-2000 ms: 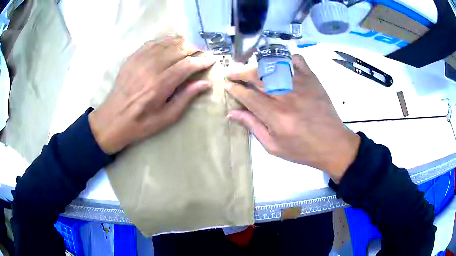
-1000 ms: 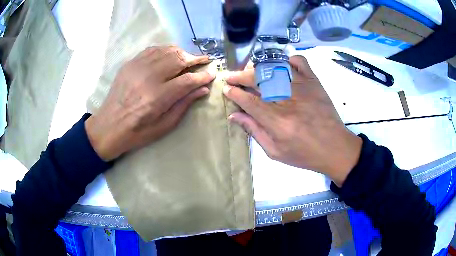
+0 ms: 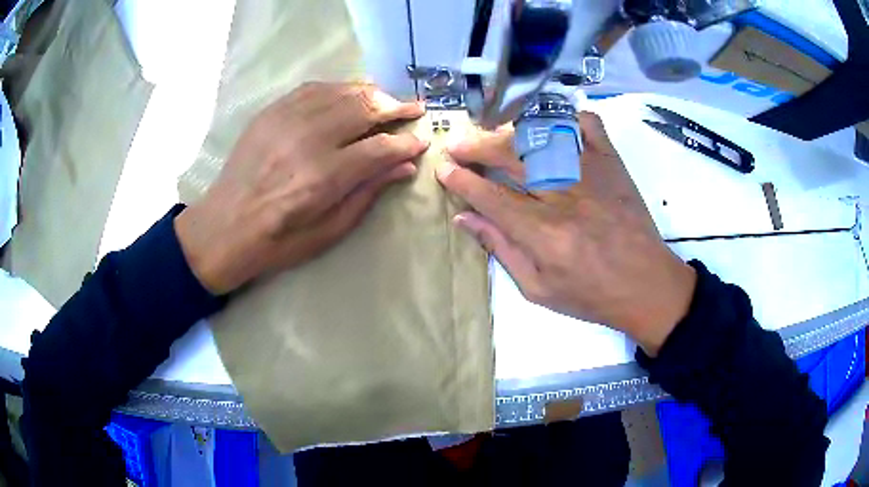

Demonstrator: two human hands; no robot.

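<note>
A tan fabric panel (image 3: 362, 323) lies flat on the white table, its near end over the front edge. A straight seam (image 3: 452, 314) runs along its right side toward the presser foot (image 3: 441, 107). My left hand (image 3: 305, 176) lies flat on the panel, fingertips just left of the foot. My right hand (image 3: 572, 219) presses on the seam side, index finger and thumb on the fabric just below the foot. Neither hand is closed around anything. The grey-blue cylindrical fitting (image 3: 550, 152) hides part of my right hand.
Black thread snips (image 3: 700, 138) lie on the table at the right, near a small brown strip (image 3: 771, 205). Another khaki panel (image 3: 71, 162) lies at left. A ruler tape (image 3: 610, 395) with a brown tape scrap (image 3: 563, 409) follows the front edge. Blue bins (image 3: 691, 442) stand below.
The machine head, snips and table have shifted slightly right in view with the camera. Both hands remain on the panel beside the foot, with little change in their pose.
</note>
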